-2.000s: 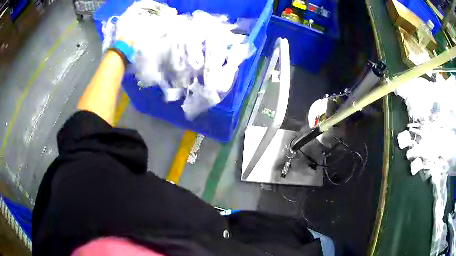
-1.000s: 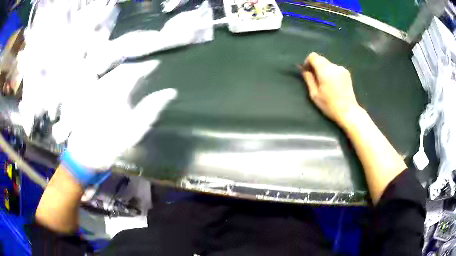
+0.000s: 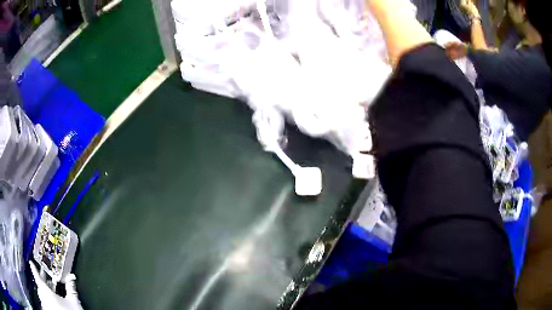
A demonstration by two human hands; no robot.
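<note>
A white housing (image 3: 55,247) with its circuit parts showing is near the mat's edge at the lower left. My left hand (image 3: 57,293), in a white glove, is at its lower edge, partly cut off by the picture's rim; whether it grips the housing is unclear. My right forearm reaches up over the heap of white bagged cords (image 3: 290,54) at the top. My right hand is beyond the top edge. A small white square piece (image 3: 308,181) on a cord lies on the dark green mat (image 3: 175,181).
White housings (image 3: 24,151) are stacked at the far left beside a blue sheet (image 3: 63,118). At the right, a blue tray (image 3: 522,233) holds several open housings. Another person in dark clothing (image 3: 514,79) is at the upper right, with a hand and forearm visible.
The view has turned right from the bench front to the cord heap. My left hand has gone to the open housing, and my right arm has reached out over the heap.
</note>
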